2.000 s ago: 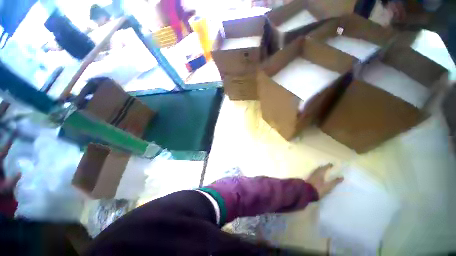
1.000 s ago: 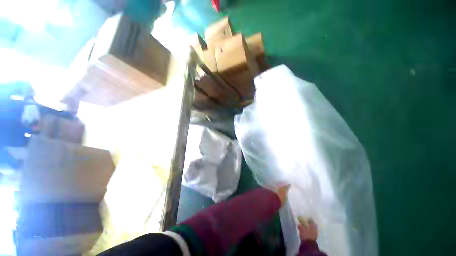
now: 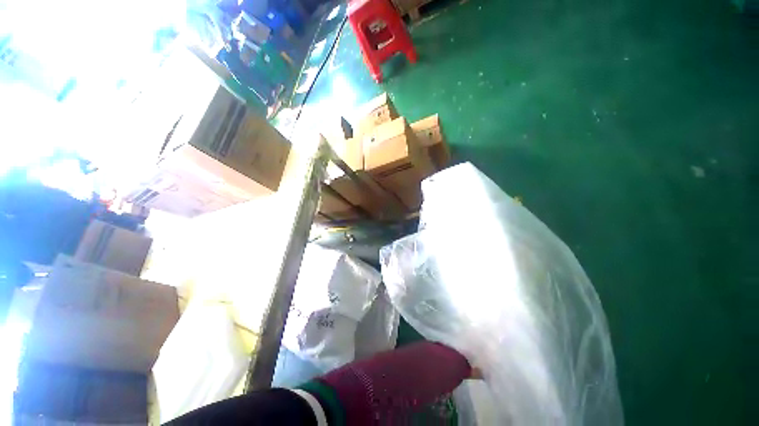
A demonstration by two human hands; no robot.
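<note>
A large translucent plastic liner bag (image 3: 516, 283) stands beside the bench, billowy and with white inside. My left arm, in a maroon oversleeve, reaches to it from the bottom left. Only a small part of my left hand (image 3: 476, 373) shows at the bag's near side. Its fingers are hidden in or behind the plastic, so its grip cannot be told. My right hand is not in view.
The pale bench (image 3: 225, 241) with its raised edge runs along the left, with closed cartons (image 3: 237, 141) on it. A white sack (image 3: 329, 308) with handwriting sits below the edge. Brown cartons (image 3: 391, 154) stand behind the bag. A red stool (image 3: 380, 33) stands on green floor.
The view has turned from the open cartons on the bench to the bag on the floor side. My right hand, seen at the bag one second ago, has left the view. Less of my left hand shows.
</note>
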